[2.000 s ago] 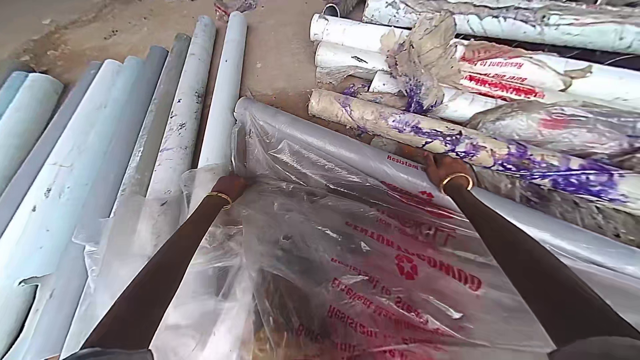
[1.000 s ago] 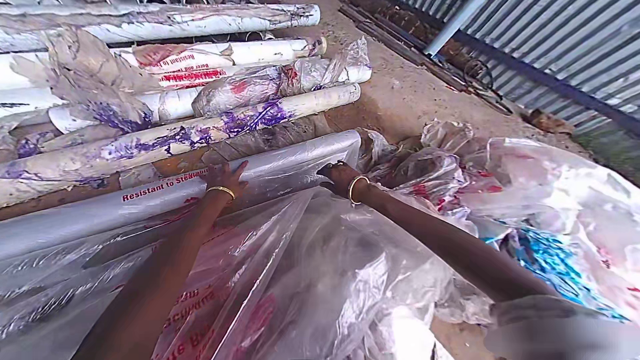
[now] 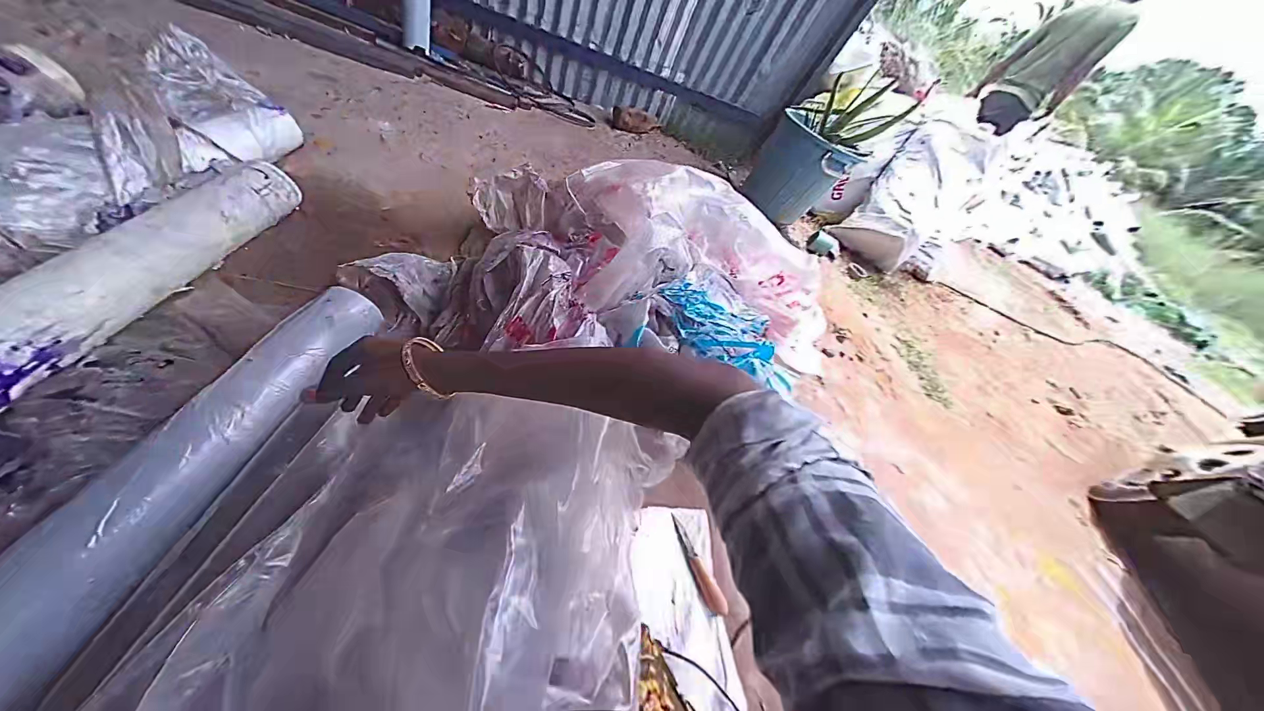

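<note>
My right hand (image 3: 363, 378), with a bangle at the wrist, rests at the near side of a plastic-wrapped pipe (image 3: 212, 434), close to its far end. The fingers are bent at the edge of the clear plastic sheeting (image 3: 395, 583); whether they pinch it cannot be told. That sheeting spreads from the pipe across the lower middle of the view. My left hand is out of the frame. Right of the sheeting, a knife with a wooden handle (image 3: 703, 585) lies on a white surface (image 3: 671, 617).
Crumpled plastic film (image 3: 681, 212) with blue strips (image 3: 716, 321) is heaped beyond my hand. More wrapped pipes (image 3: 148, 257) lie at left. A blue bucket with a plant (image 3: 798, 168) stands by a corrugated metal wall (image 3: 681, 49). A person's leg (image 3: 1062, 59) shows at upper right.
The view has swung far to the right. Both hands were on the wrapped pipe and plastic before; now only my right hand shows, near the pipe's end.
</note>
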